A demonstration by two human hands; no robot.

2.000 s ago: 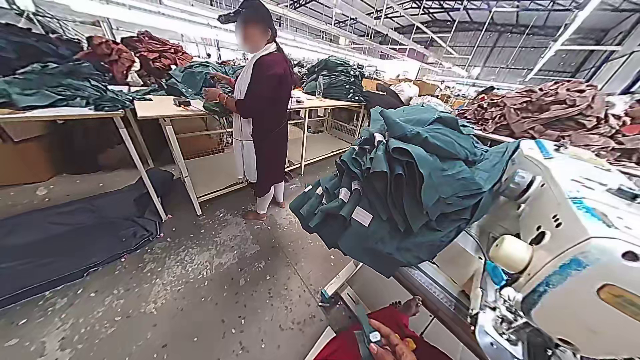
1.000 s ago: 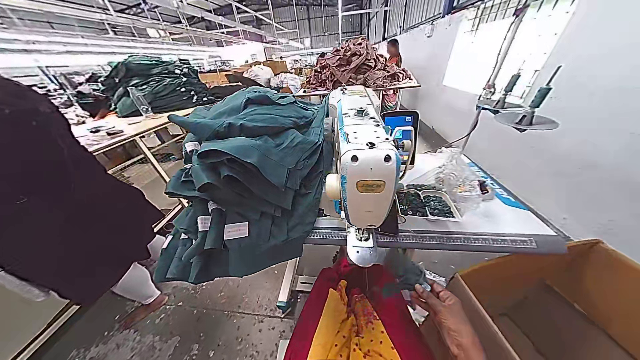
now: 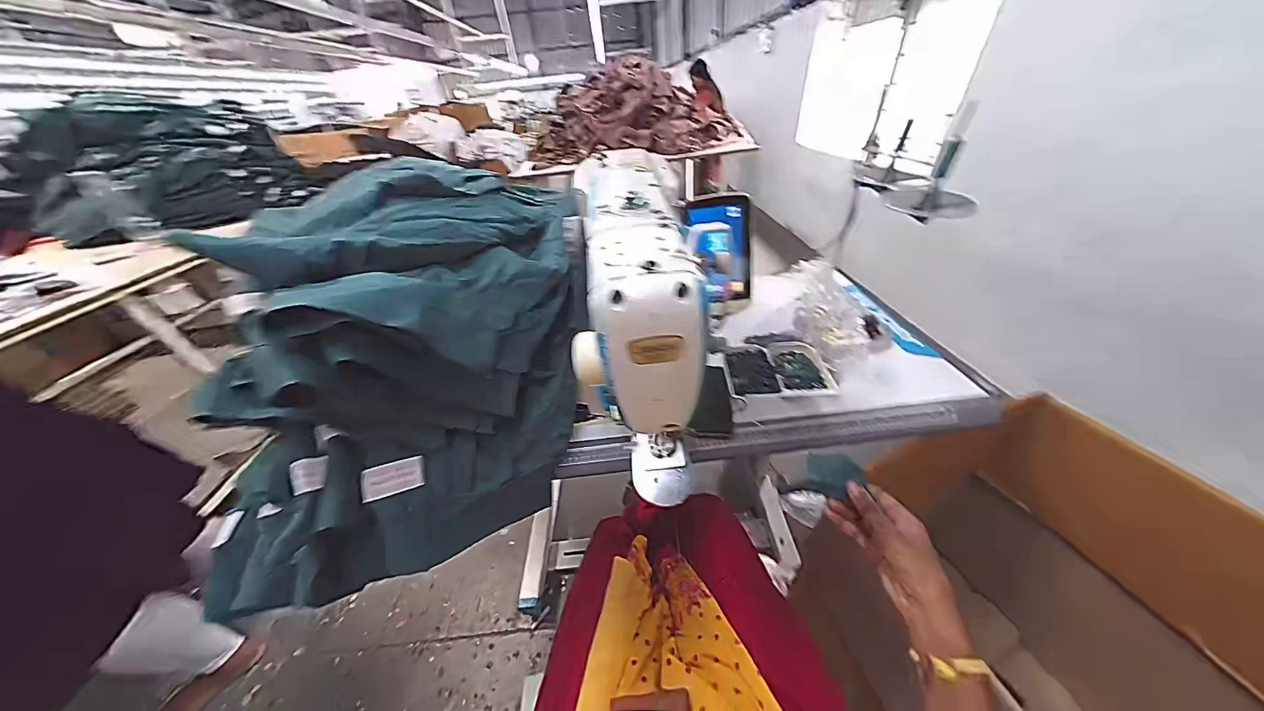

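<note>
My right hand [image 3: 889,543], a yellow bangle at its wrist, pinches a small dark green cloth piece [image 3: 834,474] over the near edge of a cardboard box. At the bottom edge a bit of skin, perhaps my left hand [image 3: 650,700], shows over my yellow and red clothing; what it holds is hidden. Directly ahead stands a white industrial sewing machine [image 3: 652,326], its head facing me. Left of it a pile of dark green garments [image 3: 415,326] with white labels hangs over the table's edge.
The open cardboard box [image 3: 1116,523] stands at my right. Trays of small dark parts [image 3: 780,367], a plastic bag [image 3: 829,306] and a display [image 3: 719,247] are on the machine table [image 3: 889,390]. A person in dark clothing [image 3: 89,533] is close at left. Thread stands [image 3: 928,197] rise behind.
The view has swung far to the right since two seconds ago. Between one second ago and now, my right hand stays beside the box with the green cloth piece.
</note>
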